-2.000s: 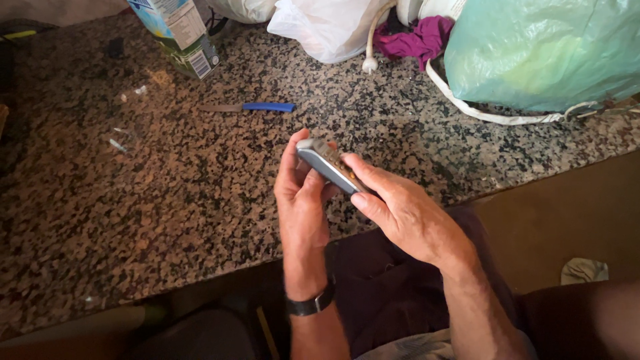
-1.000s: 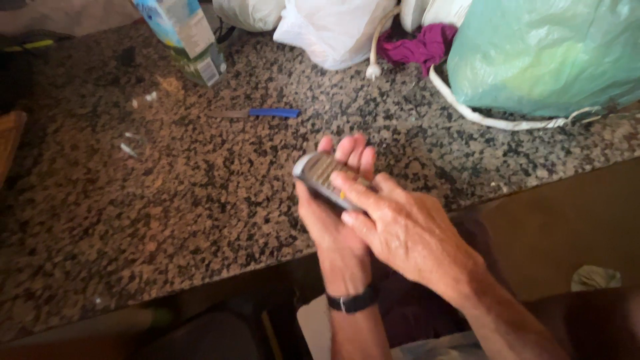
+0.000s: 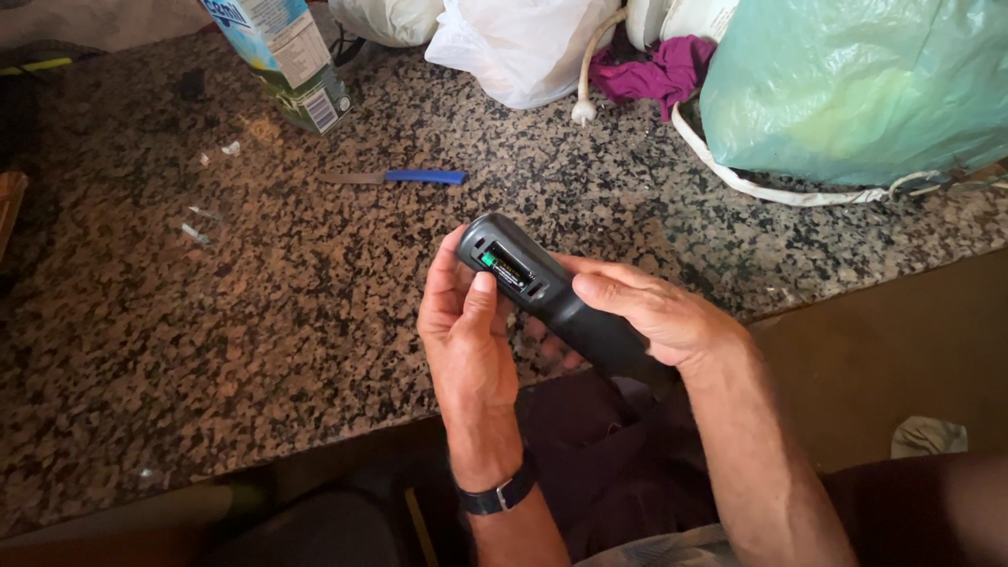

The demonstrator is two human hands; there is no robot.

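Observation:
A dark grey handheld device (image 3: pixel 563 303), its shape like a cordless phone handset or remote control, is held over the counter's front edge. Its back faces up, and a small rectangular recess in it shows green and black parts. My left hand (image 3: pixel 472 339) grips the recessed end, thumb beside the recess and fingers behind. My right hand (image 3: pixel 657 307) holds the device farther down, thumb on top, with some fingers hidden underneath. Beyond the device lies a small knife (image 3: pixel 425 176) with a blue handle, its blade pointing left.
On the speckled granite counter (image 3: pixel 236 339) stand a carton (image 3: pixel 295 71), a white plastic bag (image 3: pixel 524 47) and a green plastic bag (image 3: pixel 850 94). A magenta cloth (image 3: pixel 657 75) and a white strap (image 3: pixel 756 185) lie near them. Small whitish scraps (image 3: pixel 195 233) lie at the left.
The device has been turned over from its keypad side, and its back with the recess now faces up. Both hands have shifted their hold on it.

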